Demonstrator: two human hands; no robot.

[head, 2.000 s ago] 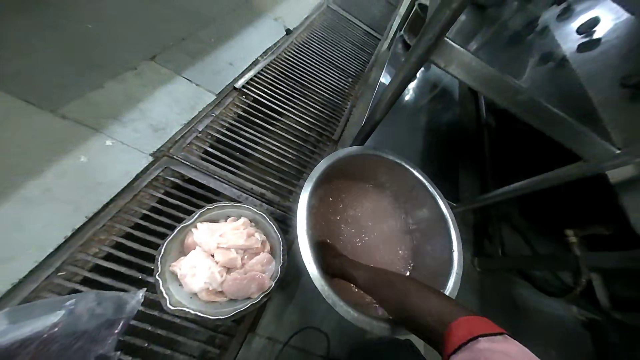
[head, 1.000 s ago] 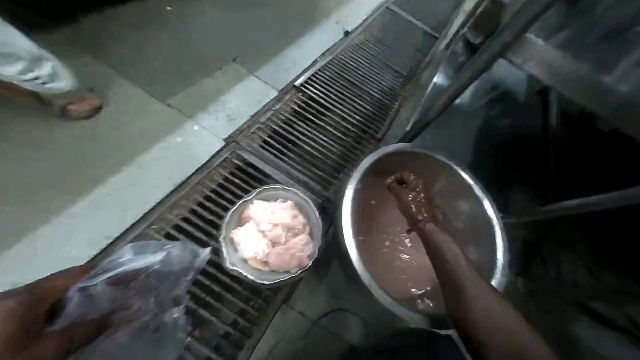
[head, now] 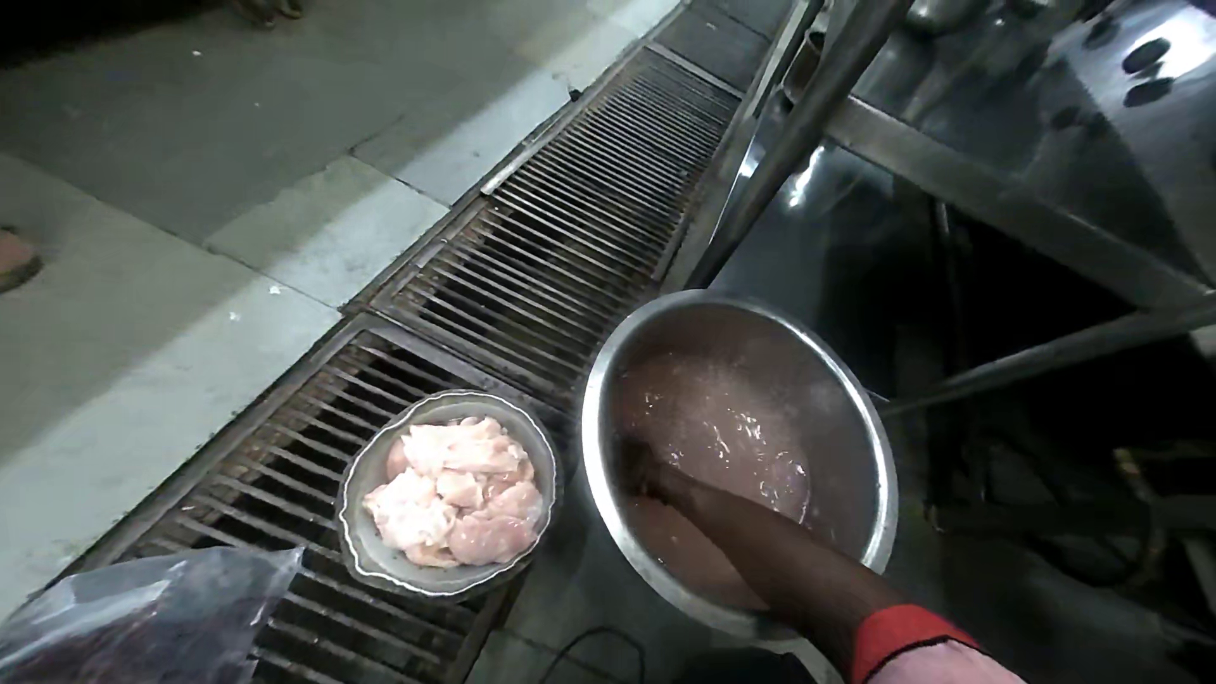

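A large steel pot (head: 596, 427) holds murky pinkish-brown liquid. Into the liquid near its left wall reaches my right hand (head: 651, 475); the fingers are under the surface, so their pose and anything in them are hidden. Left of the pot, a metal bowl with a wavy rim (head: 353, 532) contains several pieces of pale raw meat (head: 465, 494) and rests on the floor grating. A clear plastic bag (head: 152, 608) with dark contents shows at the lower left edge. My left hand is outside the view.
A metal drain grating (head: 570, 228) runs diagonally across the floor. Metal legs and bars of a steel table (head: 997, 199) stand at the right, beyond the pot. Part of a person's foot (head: 17, 258) shows at the left edge. A thin cable (head: 598, 632) lies below the bowl.
My right hand was raised above the liquid one second ago and is now down in it. My left hand, seen then at the bag, has left the view.
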